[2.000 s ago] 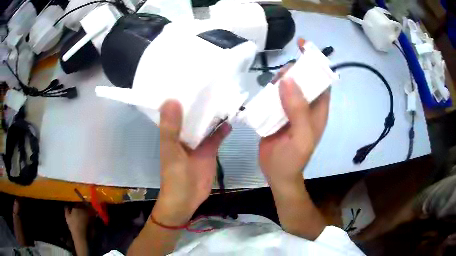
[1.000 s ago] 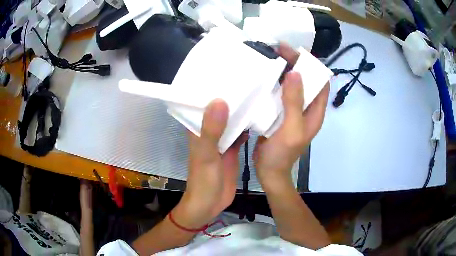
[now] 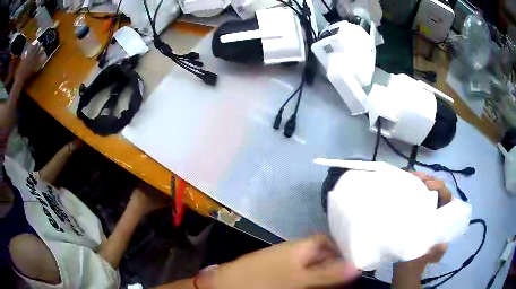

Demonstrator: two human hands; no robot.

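Note:
A white-and-black security camera (image 3: 379,214) is held above the right front part of the table, its black head to the left and its flat white antenna on top. My right hand (image 3: 435,189) grips it from the right and behind; only some fingers and the wrist show. My left hand (image 3: 317,262) is blurred at the camera's lower left, fingertips at or very near its lower edge; whether it grips is unclear. The white bracket end points right. A black cable (image 3: 481,237) loops on the table at its right.
Other white-and-black cameras (image 3: 283,42) (image 3: 404,110) lie at the back with cables. A black cable bundle (image 3: 113,101) lies by the orange table edge (image 3: 85,121). A red tool (image 3: 179,202) hangs at the front edge. A seated person (image 3: 56,220) is at left. Clear plastic (image 3: 475,51) is back right.
The view has turned left. The held camera has moved lower and right in view, with the right hand now mostly behind it. My left hand has shifted to its lower left edge.

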